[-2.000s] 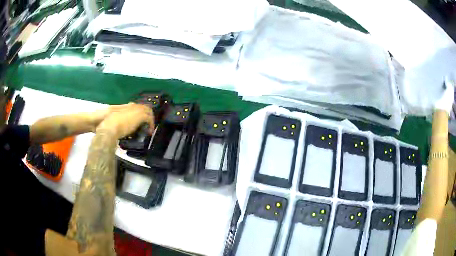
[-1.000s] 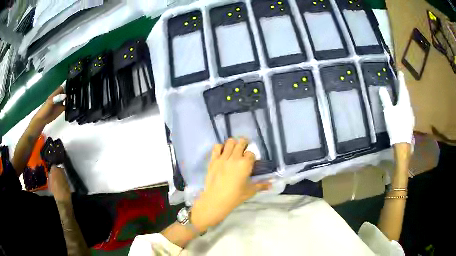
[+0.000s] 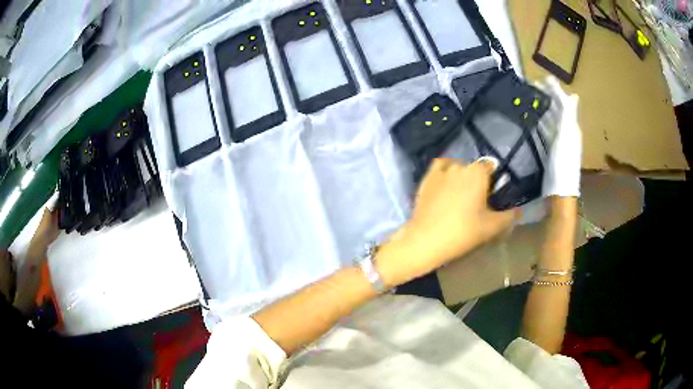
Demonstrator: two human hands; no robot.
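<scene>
The pale tray (image 3: 199,292) lies in front of me, with black frames (image 3: 243,82) with yellow dots in its upper row. Several lower-row pockets show only pale lining; a frame partly shows at the right end. My left hand (image 3: 460,205), mostly bare with a white finger tip and a watch, grips black frames (image 3: 427,125) over the lower right of the tray. My right hand (image 3: 563,140), in a white glove, holds the right side of a fanned, overlapping bunch of frames (image 3: 498,97). Its fingers are partly hidden and blurred.
Stacked black frames (image 3: 124,144) stand on the bench at left, near another person's arm (image 3: 42,239). Pale sheets (image 3: 68,72) lie at the far left. Brown cardboard (image 3: 627,114) at right carries a loose frame (image 3: 561,39) and other dark parts.
The lower-row frames have been lifted out of several pockets. My left hand has moved right with frames, and my right hand now holds a bunch. The view has shifted right.
</scene>
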